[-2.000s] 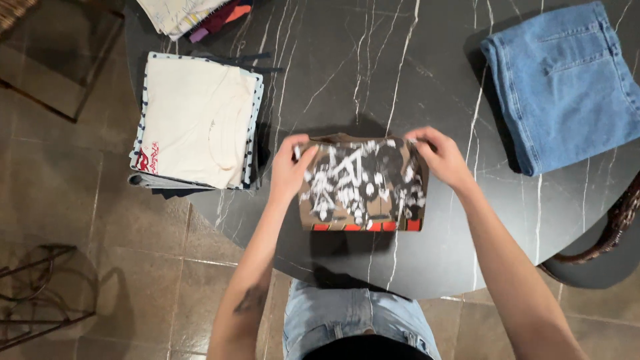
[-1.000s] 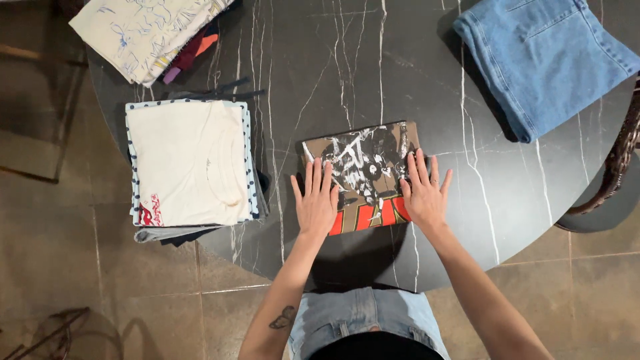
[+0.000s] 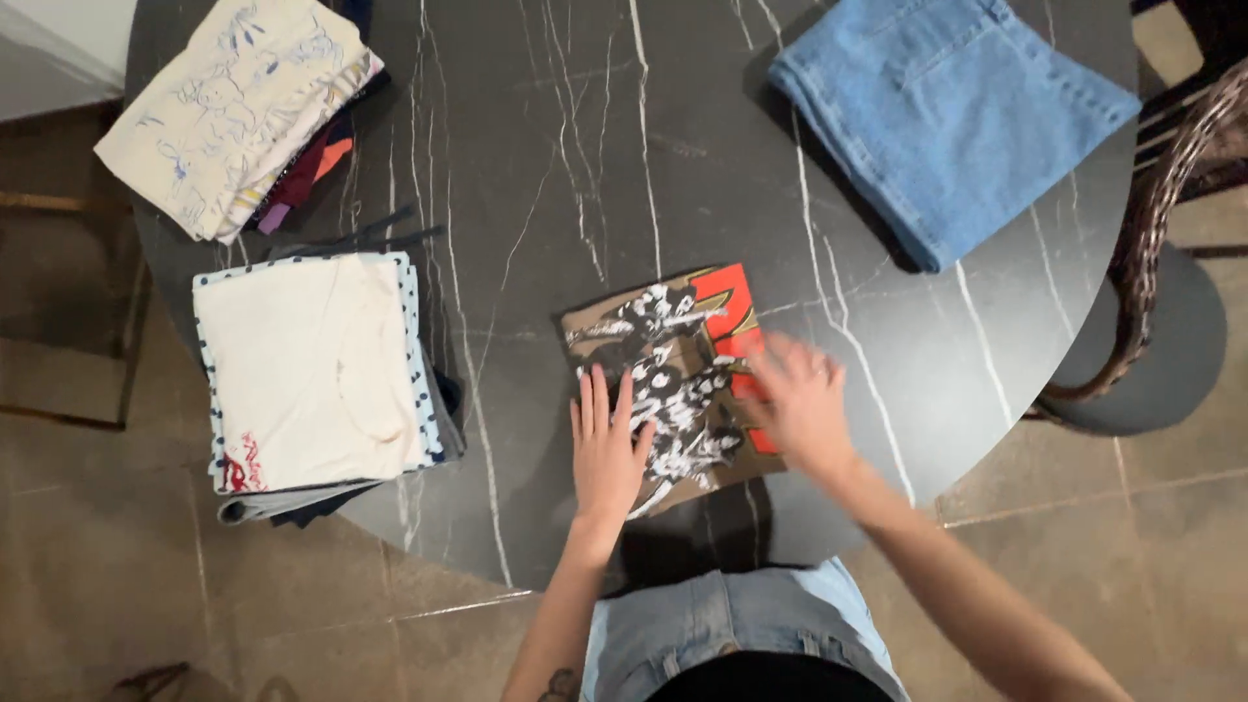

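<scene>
A folded brown garment with a black, white and red print (image 3: 673,390) lies flat on the dark marble-look table near its front edge. My left hand (image 3: 609,444) rests palm down on its left side, fingers apart. Over its right edge is my right hand (image 3: 799,395), blurred, with fingers spread; whether it touches the cloth I cannot tell. Left of the garment is a stack of folded clothes topped by a white T-shirt (image 3: 312,370) with a small red print.
Folded blue denim (image 3: 951,117) lies at the back right. Another stack, with a cream printed cloth (image 3: 234,107) on top, is at the back left. The table's rounded edge (image 3: 1033,390) runs past a dark chair (image 3: 1146,341) on the right.
The printed garment has turned, so its red band, along the near edge before, now runs down the right side. Both hands, at its upper corners two seconds ago, have shifted.
</scene>
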